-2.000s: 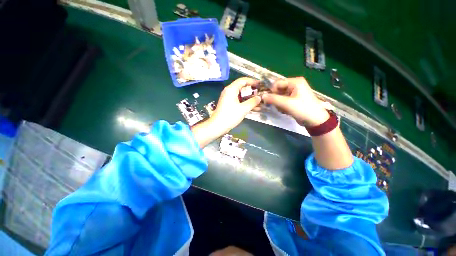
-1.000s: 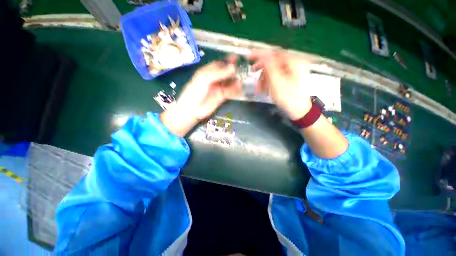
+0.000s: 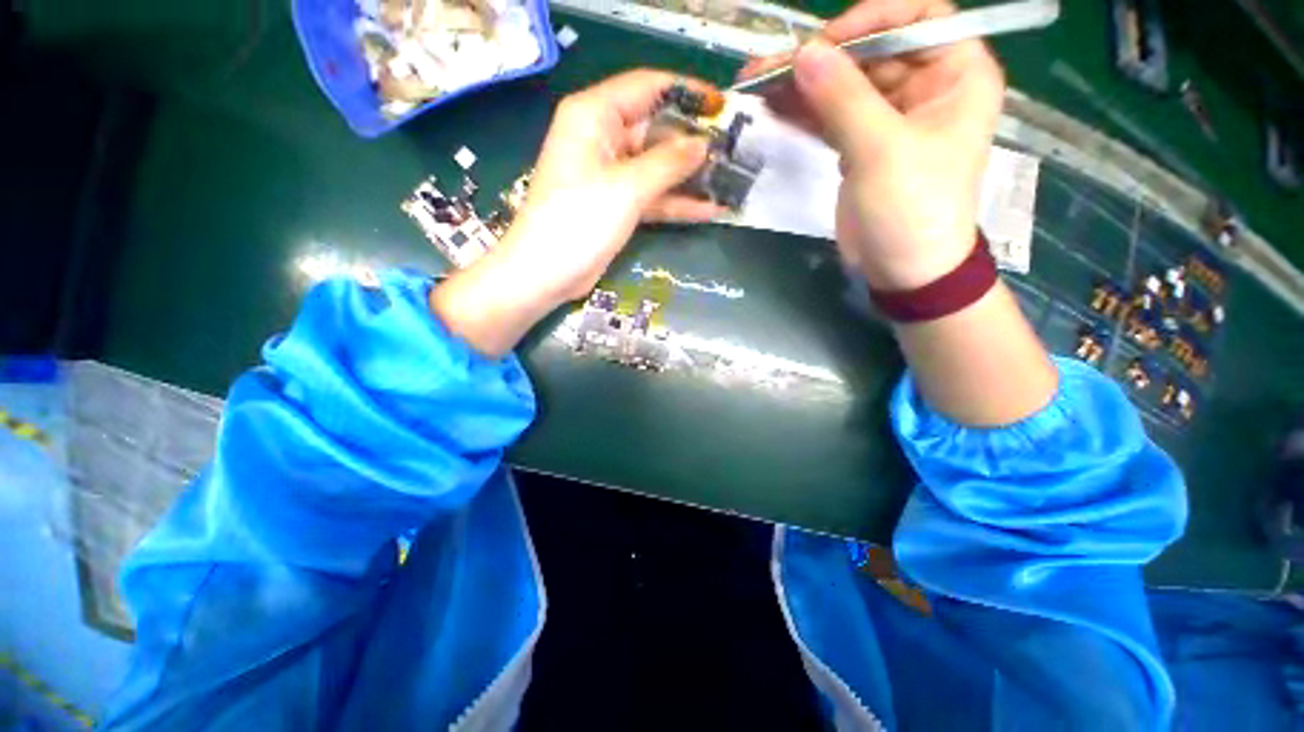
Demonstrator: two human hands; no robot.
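My left hand [image 3: 594, 186] holds a grey-silver circuit board assembly [image 3: 727, 175] between thumb and fingers. A small black and orange flex component [image 3: 695, 100] shows at its upper end by the fingertips. My right hand [image 3: 901, 136] holds silver tweezers [image 3: 951, 29], and their thin tip points left at the orange part. Whether the tip touches the part is hard to tell. A white sheet [image 3: 801, 179] lies flat behind and between the hands.
A blue bin [image 3: 351, 72] with white and tan scraps is at upper left. Boards [image 3: 446, 222] lie left of my left hand; another board [image 3: 622, 332] lies in front. A clear parts tray [image 3: 1151, 336] is at right. A pale rail [image 3: 1130, 179] runs behind.
The tweezers now show clearly in my right hand, raised beside the board. The black and orange part is now visible at my left fingertips. The view has shifted, putting the bin higher and further left.
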